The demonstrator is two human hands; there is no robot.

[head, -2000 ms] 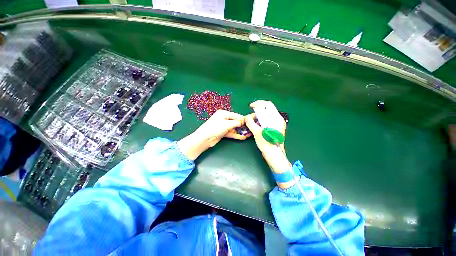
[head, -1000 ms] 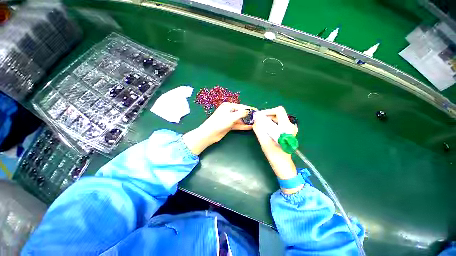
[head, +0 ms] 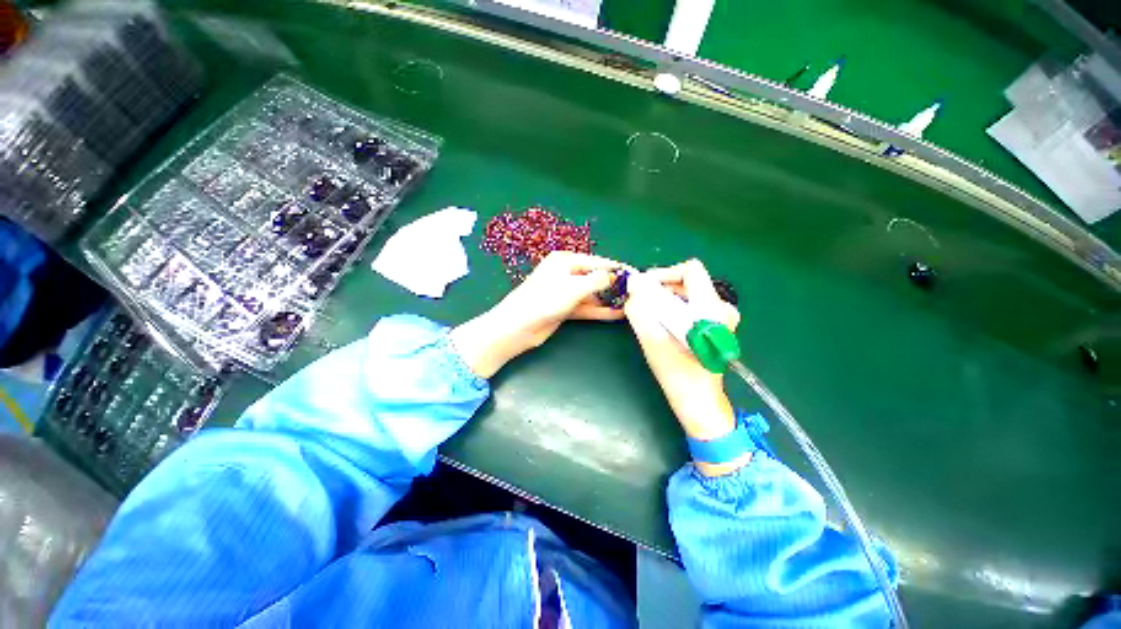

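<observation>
My left hand [head: 541, 307] holds a small dark part [head: 613, 290] between its fingertips, above the green bench surface. My right hand [head: 676, 332] grips a white syringe-like barrel [head: 671, 318] with a bright green cap [head: 712, 347] at its back. A clear tube [head: 805, 445] runs from the cap along my right forearm. The barrel's tip is at or close to the dark part; whether they touch is hidden by my fingers. Another dark part [head: 725, 293] shows just beyond my right hand. A loose pile of small red pieces [head: 536, 236] lies behind my left hand.
A clear gridded tray [head: 184, 215] with dark parts and a white sheet [head: 427, 252] lie left of the pile. Stacked trays [head: 92, 111] stand far left, with a lower tray [head: 111, 387] nearer me. Single black parts [head: 921, 274] sit at right. A rail [head: 762, 105] curves behind.
The barrel has swung down and its green cap has moved right and slightly lower. The view has shifted, and black parts at right have moved left relative to one second ago. Both hands keep their hold.
</observation>
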